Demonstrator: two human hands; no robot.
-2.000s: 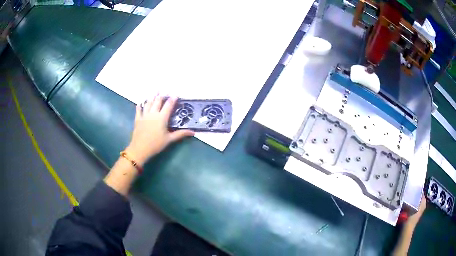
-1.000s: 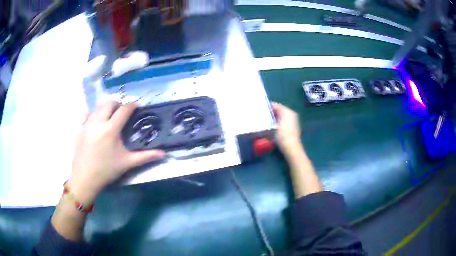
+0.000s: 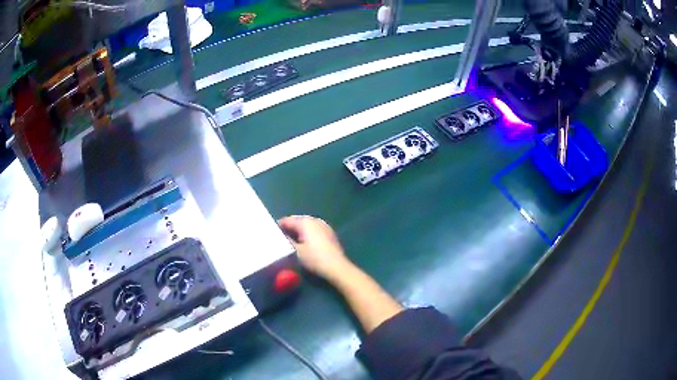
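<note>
A dark fan shroud (image 3: 145,297) with three round fan openings lies on the fixture plate (image 3: 204,318) at the lower left. The plate is mostly hidden under it. The plate sits on the silver machine (image 3: 215,208), in front of the blue slide rail (image 3: 126,223). My right hand (image 3: 315,243) is at the machine's right side, just behind the red round button (image 3: 286,280), fingertips by the machine's edge. Its fingertips are partly hidden, so I cannot tell if it holds anything. My left hand is out of the picture.
A silver-faced shroud (image 3: 392,156) and a dark one (image 3: 467,119) lie on the green bench to the right. Another shroud (image 3: 260,80) lies behind, between white strips. A blue bin (image 3: 570,163) holding thin sticks stands near the bench edge, by a purple light (image 3: 512,113).
The view has swung right. My left hand has let go of the shroud and left the picture; the shroud stays on the fixture. My right hand is still by the machine's right side.
</note>
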